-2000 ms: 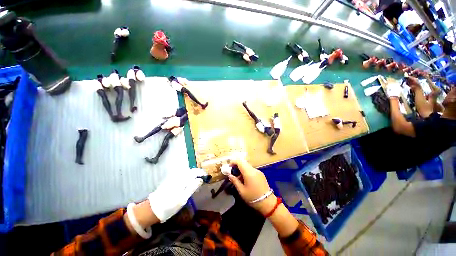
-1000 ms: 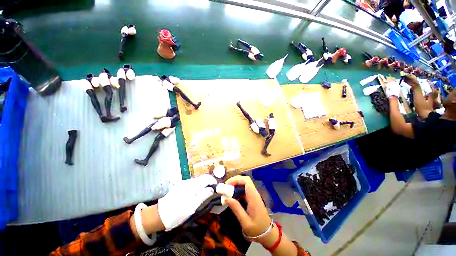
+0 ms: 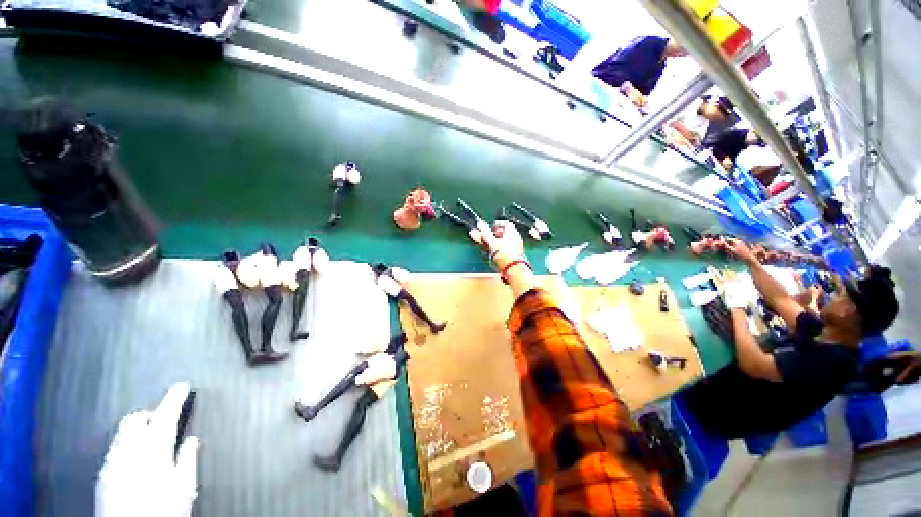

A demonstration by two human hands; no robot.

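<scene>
My left hand (image 3: pixel 151 459), in a white glove, is low over the pale mat (image 3: pixel 242 434) with a black figure leg (image 3: pixel 185 419) between thumb and fingers. My right hand (image 3: pixel 502 244), bare with a red bracelet, reaches far over the green belt (image 3: pixel 273 131). Its fingertips are on a leg-and-hip subassembly (image 3: pixel 467 220) whose black legs point away; the fingers partly hide its pale end. Another subassembly (image 3: pixel 530 221) lies just right of the hand. Several more lie on the mat, including one by the board edge (image 3: pixel 379 369). One (image 3: pixel 408 299) lies across the board's top left corner.
A red and tan upper body piece (image 3: pixel 413 209) is on the belt. A dark bottle (image 3: pixel 96 202) and blue bin (image 3: pixel 25 333) are at left. White pointed pieces (image 3: pixel 604 265) lie beyond the board (image 3: pixel 465 364); a white disc (image 3: pixel 479 477) is near its edge. A person (image 3: pixel 808 353) works at right.
My hands have moved apart: the right out to the belt, the left to the mat, where it has taken the loose leg. The subassemblies from the board's middle are gone. The view has tilted up.
</scene>
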